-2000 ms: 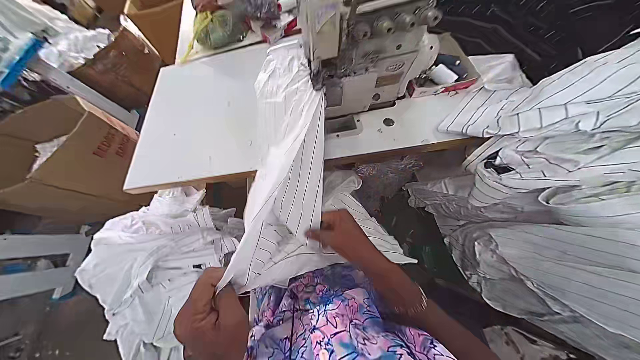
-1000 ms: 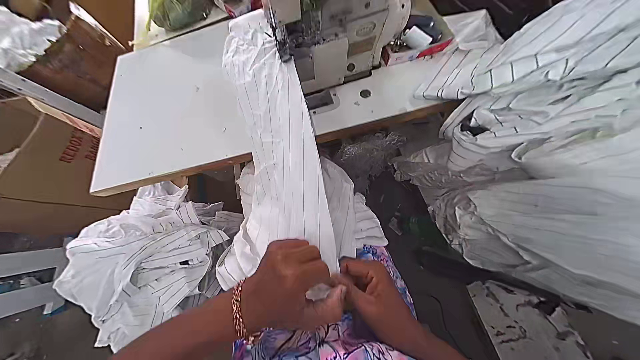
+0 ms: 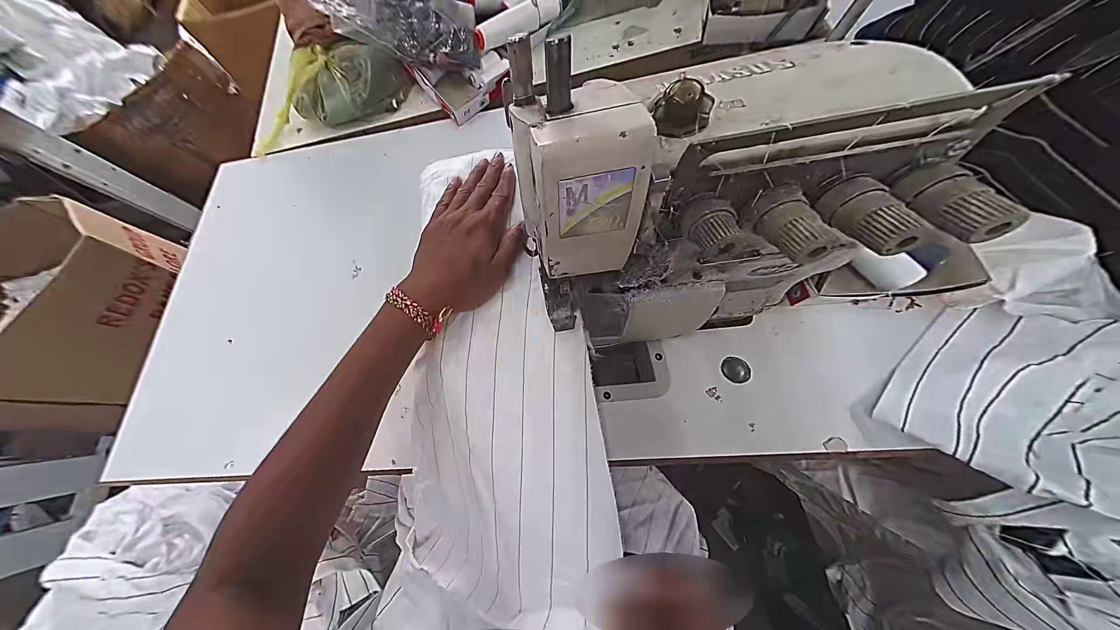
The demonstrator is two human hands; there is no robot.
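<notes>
A white striped cloth runs from beside the needle area of an overlock sewing machine down over the front edge of the white table. My left hand, a beaded bracelet at its wrist, lies flat on the far part of the cloth, fingers extended, just left of the machine head. At the bottom edge my right hand is blurred and mostly cut off, close to the cloth's right edge; its fingers cannot be made out.
Striped fabric is heaped at the right, and more white cloth hangs below the table at the left. A cardboard box stands far left. Behind the table are a tied green bag and a white thread cone.
My left hand has moved from the lower part of the cloth up beside the machine head and now lies flat. The view has shifted closer to the machine.
</notes>
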